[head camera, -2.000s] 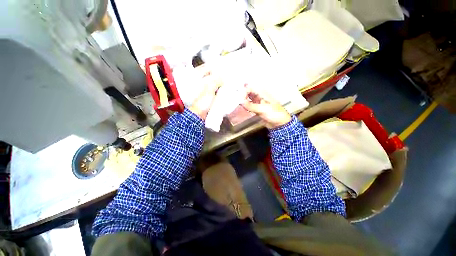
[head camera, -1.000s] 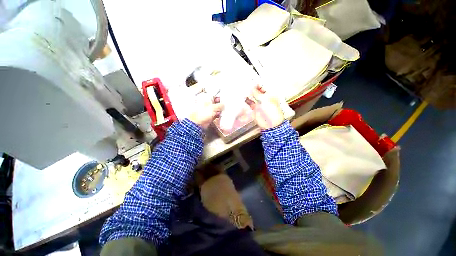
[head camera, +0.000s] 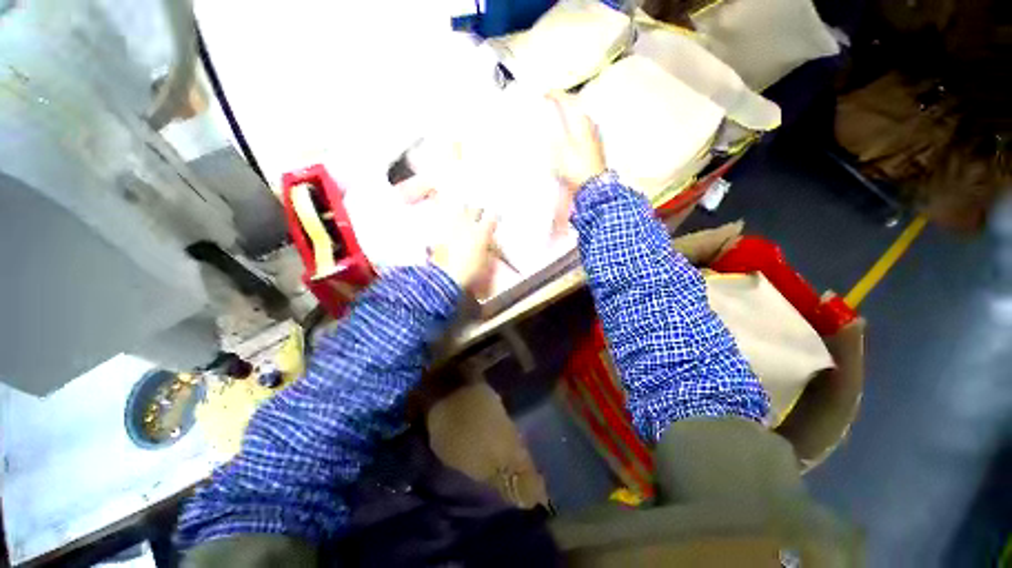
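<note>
My left hand (head camera: 466, 250) is over the near left part of a pale shallow box (head camera: 544, 275) at the bench's front edge. The light washes out its fingers, and I cannot tell whether they hold anything. My right hand (head camera: 579, 142) is stretched farther out, beyond the box and beside the stacked beige bags (head camera: 655, 111). Its fingertips are lost in glare, so its grip is unclear. Pale, washed-out material lies between the hands; its shape cannot be made out.
A red tape dispenser (head camera: 324, 239) stands left of my left hand, beside the large grey-white machine head (head camera: 89, 244). A round parts dish (head camera: 164, 408) holds brass-coloured bits at lower left. A carton (head camera: 838, 383) with beige bags (head camera: 766, 338) stands on the floor at right.
My hands have moved apart; the right has reached forward towards the stacked bags, while the left stays over the box. The white piece seen between them is no longer distinct. The view has shifted slightly.
</note>
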